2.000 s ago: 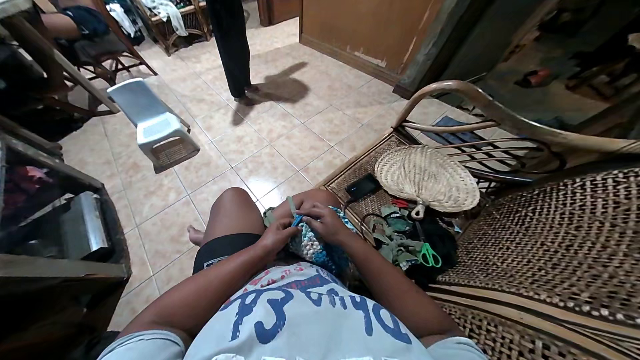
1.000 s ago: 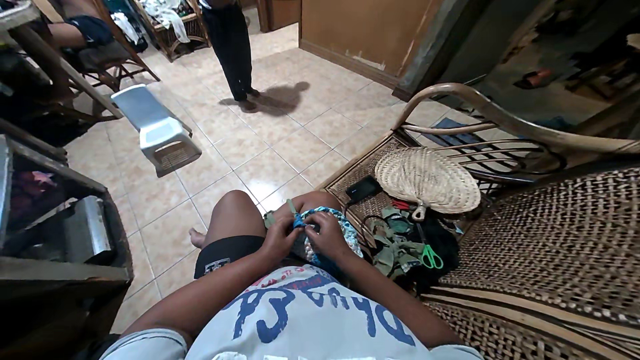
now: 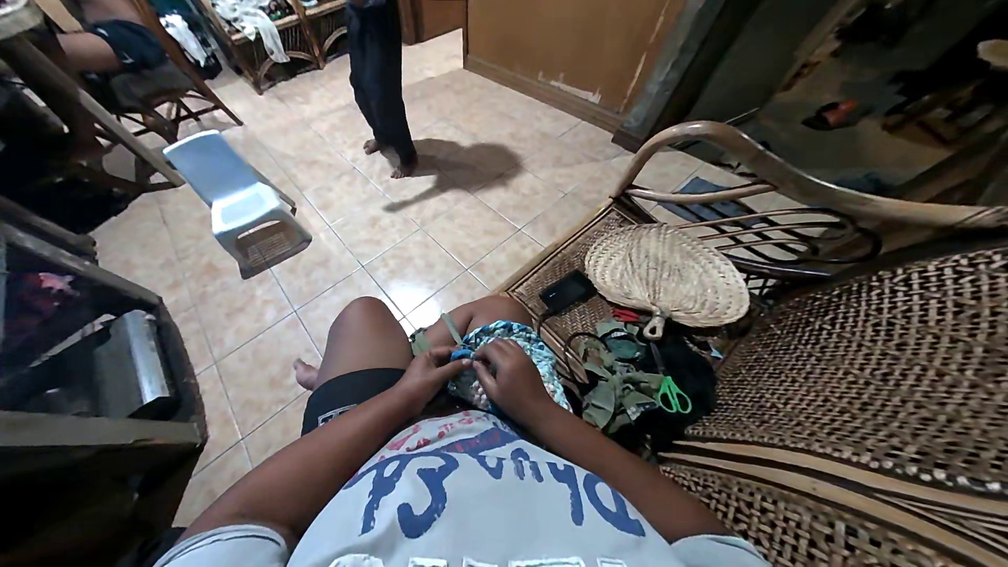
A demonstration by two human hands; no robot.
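A braided or crocheted piece in blue, white and grey (image 3: 531,350) lies over my lap. My left hand (image 3: 429,374) pinches its blue edge strand (image 3: 462,355) between thumb and fingers. Close beside it, my right hand (image 3: 508,374) grips the same edge from the other side, fingers bent. A green fabric strip (image 3: 451,327) sticks up by the left hand and rests against my thigh. Whether a hook is held cannot be seen.
On the woven rattan bench (image 3: 850,354) at my right lie a black phone (image 3: 567,291), a woven palm fan (image 3: 665,276), green-handled scissors (image 3: 674,395) and green cloth scraps (image 3: 610,394). A white plastic chair (image 3: 236,197) and a standing person (image 3: 382,87) are ahead.
Both hands have shifted slightly over the work and stay close together at its edge. The standing person's legs and shadow have changed position a little.
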